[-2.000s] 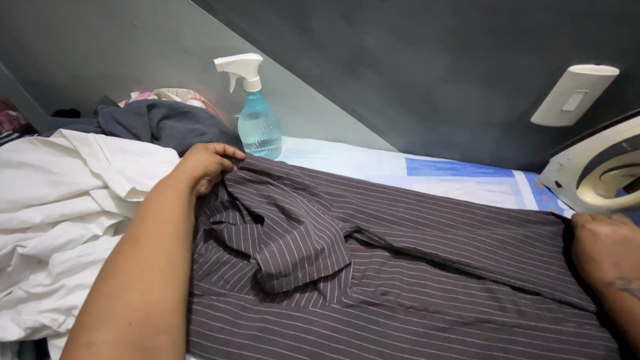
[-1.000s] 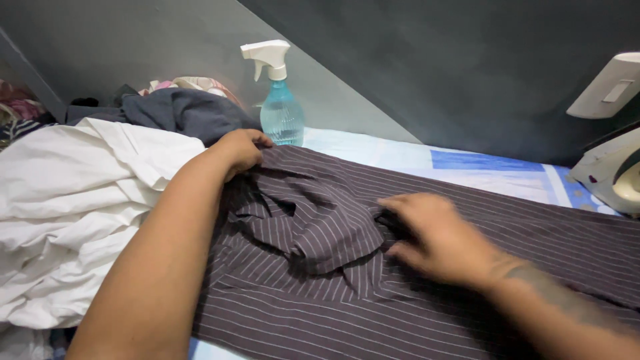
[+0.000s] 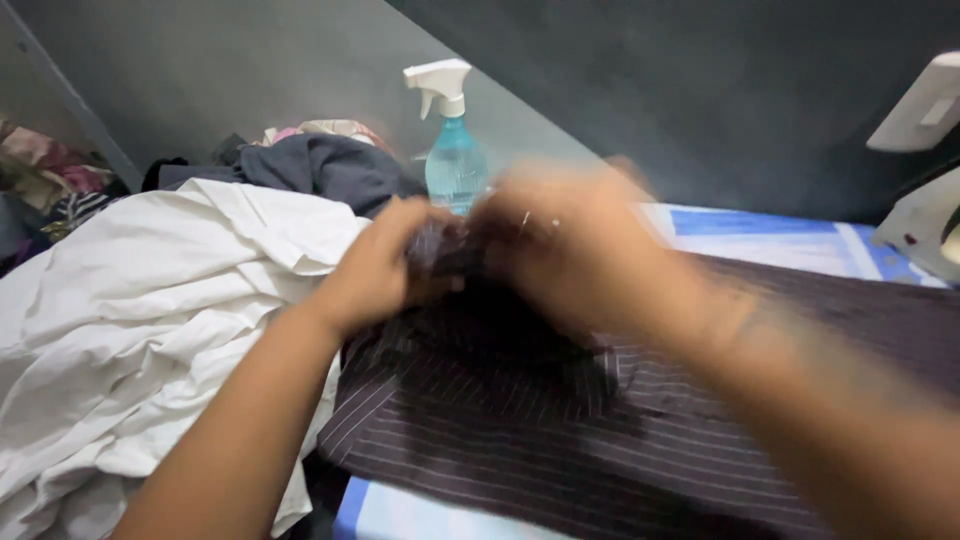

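Note:
A dark pinstriped garment (image 3: 675,420) lies across a blue and white cloth-covered surface (image 3: 765,236). Its upper left part is bunched and lifted between my hands. My left hand (image 3: 390,262) grips the raised fabric, thumb and fingers closing on it. Close beside it on the right, my right hand (image 3: 570,240) is at the same bunch, badly blurred; its fingers are partly hidden, so its hold cannot be made out. Just behind my hands stands a blue spray bottle (image 3: 456,165) with a white trigger head.
Crumpled white cloth (image 3: 187,300) fills the left side, with dark grey clothing (image 3: 322,169) behind it. More clothes (image 3: 56,165) lie far left. An iron (image 3: 926,221) stands at the right edge, below a wall switch (image 3: 916,105). A grey wall rises behind.
My right hand has moved left from the garment's far right end to beside my left hand. The garment's left part, lying low before, is now raised between them.

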